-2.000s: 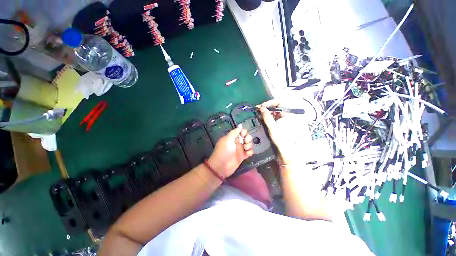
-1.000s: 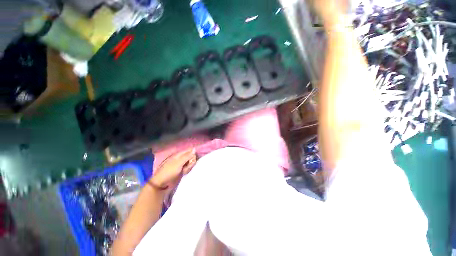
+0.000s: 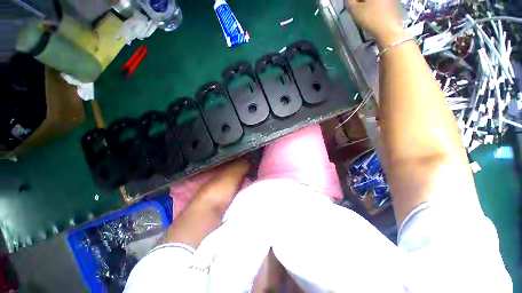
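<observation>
Several black lock housings (image 3: 240,94) stand side by side in a slanting row along the front edge of the green bench. My left hand (image 3: 239,167) is low at the bench edge, over the pink cloth on my lap; its fingers are hidden or too dark to make out. My right hand (image 3: 375,17) is stretched forward to the top of the picture, right of the housings and beside the wire pile. Its fingers are cut off by the edge, so what it holds cannot be seen. Neither hand touches the housings.
A blue-and-white glue tube (image 3: 230,26) and red snips (image 3: 134,61) lie behind the row. A green flask (image 3: 57,51), a clear bottle (image 3: 163,12) and a cardboard box (image 3: 63,111) are at left. A blue crate (image 3: 86,260) is below. Wired boards (image 3: 486,68) are piled at right.
The view has shifted down. My right hand has left the end housing and reached forward; the thin tool no longer shows. My left hand has dropped from the housings to the lap.
</observation>
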